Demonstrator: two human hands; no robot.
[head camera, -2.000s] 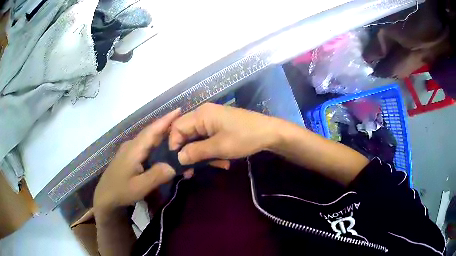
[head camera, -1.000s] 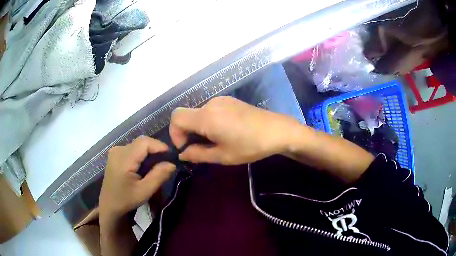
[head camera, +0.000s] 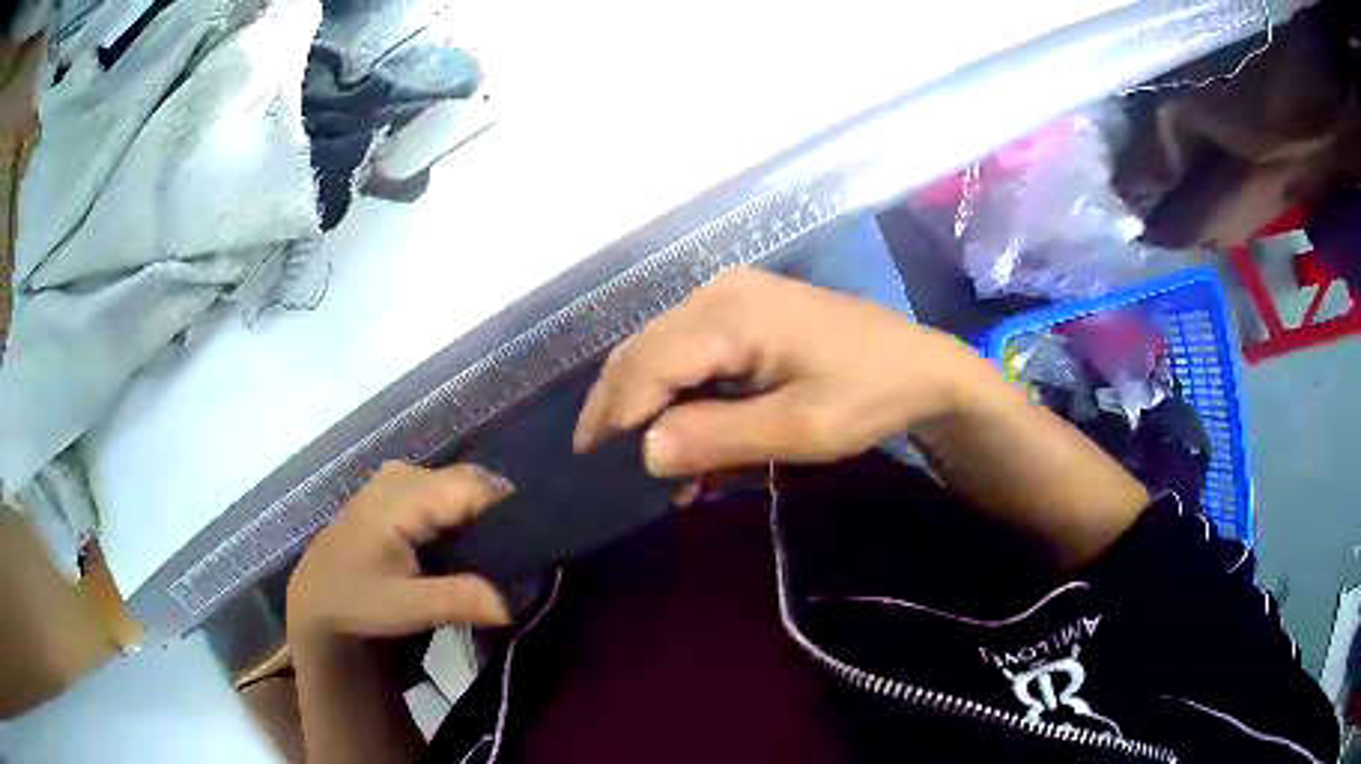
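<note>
A black band (head camera: 560, 485) is stretched flat between my two hands, above my lap and beside the table's front edge. My left hand (head camera: 403, 552) grips its left end between thumb and fingers. My right hand (head camera: 746, 381) pinches its right end between thumb and fingers. The parts of the band inside my hands are hidden. A light grey knit garment (head camera: 179, 194) lies crumpled on the table at the upper left, with a darker grey part (head camera: 351, 112) at its right side.
A printed ruler (head camera: 508, 373) runs along the white table's front edge. A blue plastic basket (head camera: 1227, 403) holding dark scraps and clear plastic stands at the right. Clear and pink plastic bags (head camera: 1045, 209) lie behind it, near a red frame (head camera: 1296, 291).
My hands were close together on the bunched band. They have moved apart, my right hand to the right, and the band now shows flat between them. The view has shifted slightly.
</note>
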